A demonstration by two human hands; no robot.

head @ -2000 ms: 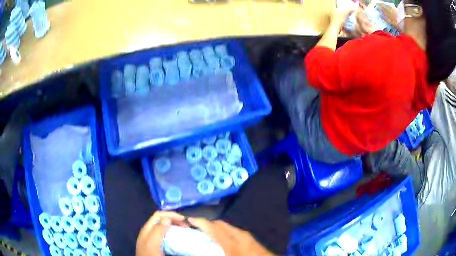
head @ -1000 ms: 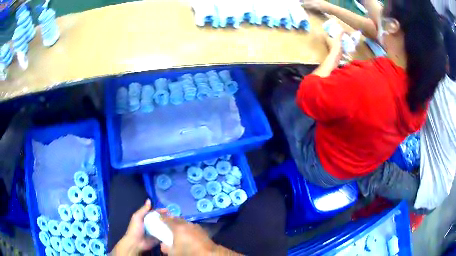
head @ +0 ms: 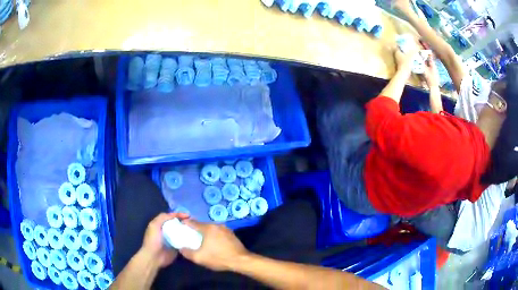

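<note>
A pale blue-white tubular body [head: 182, 234] is held over my lap between both hands. My left hand [head: 157, 237] grips its left end. My right hand [head: 214, 244] closes around its right side. The fingers hide parts of it, and I cannot tell whether a ring sits on it. Just beyond my hands, a small blue parts tray [head: 276, 190] holds several ring-shaped pieces [head: 229, 191].
The left tray [head: 12, 164] holds rows of round ends. The upper tray [head: 214, 154] holds bodies along its far side, below the tan bench [head: 147, 28]. A person in red [head: 423, 161] sits at right on a blue stool. The right tray [head: 430, 263] holds pale pieces.
The held piece has tilted and both hands now close around it, higher in the picture than two seconds ago. The view has shifted. The person in red has reached farther right along the bench.
</note>
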